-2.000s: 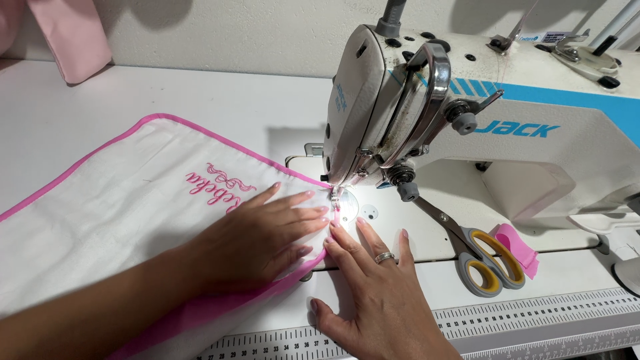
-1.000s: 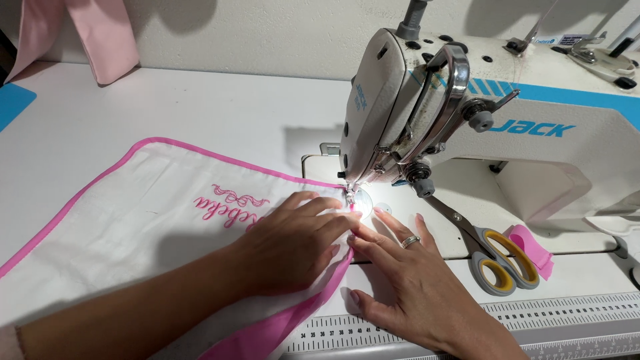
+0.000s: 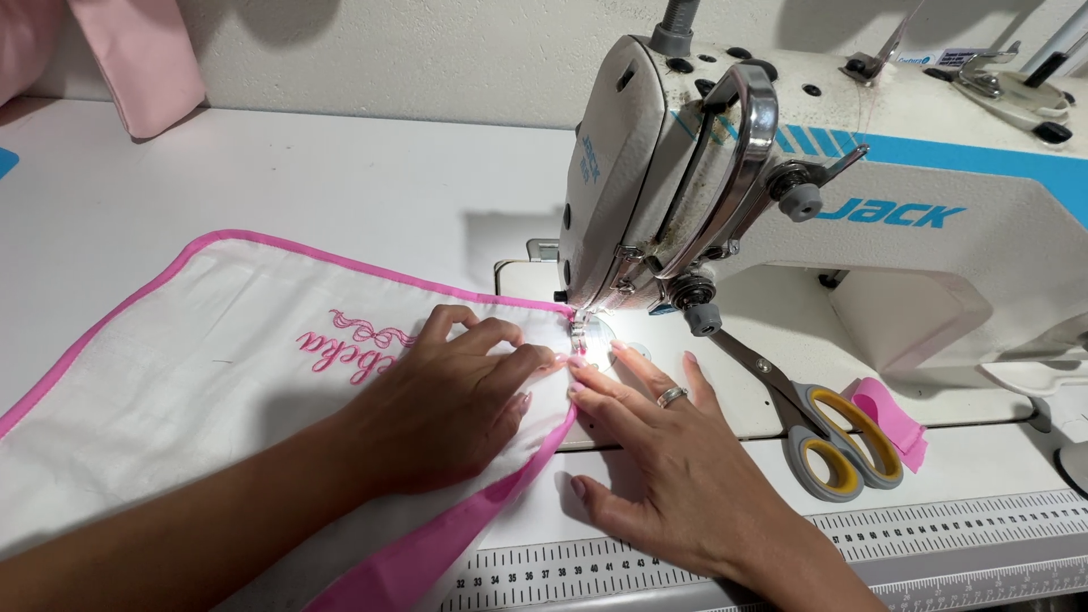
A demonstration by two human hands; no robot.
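A white cloth with pink binding and pink embroidery lies at the left, its right corner under the presser foot of a white Jack sewing machine. My left hand rests on the cloth beside the foot, thumb and index finger pinching its edge. Just right of it, my right hand, with a ring on one finger, has its index and middle fingertips on the bound edge and its thumb apart on the table. The pink binding strip runs from the fingertips toward the near edge. The needle is hard to make out.
Scissors with grey and yellow handles lie right of my right hand, partly on the machine bed, beside a pink fabric scrap. A measuring rule runs along the near table edge. Pale pink fabric hangs at the back left, by the wall.
My left fingers, flatter on the cloth before, are now bent and pinching at the edge. The corner of cloth by the foot has turned slightly. My right hand stays beside the foot.
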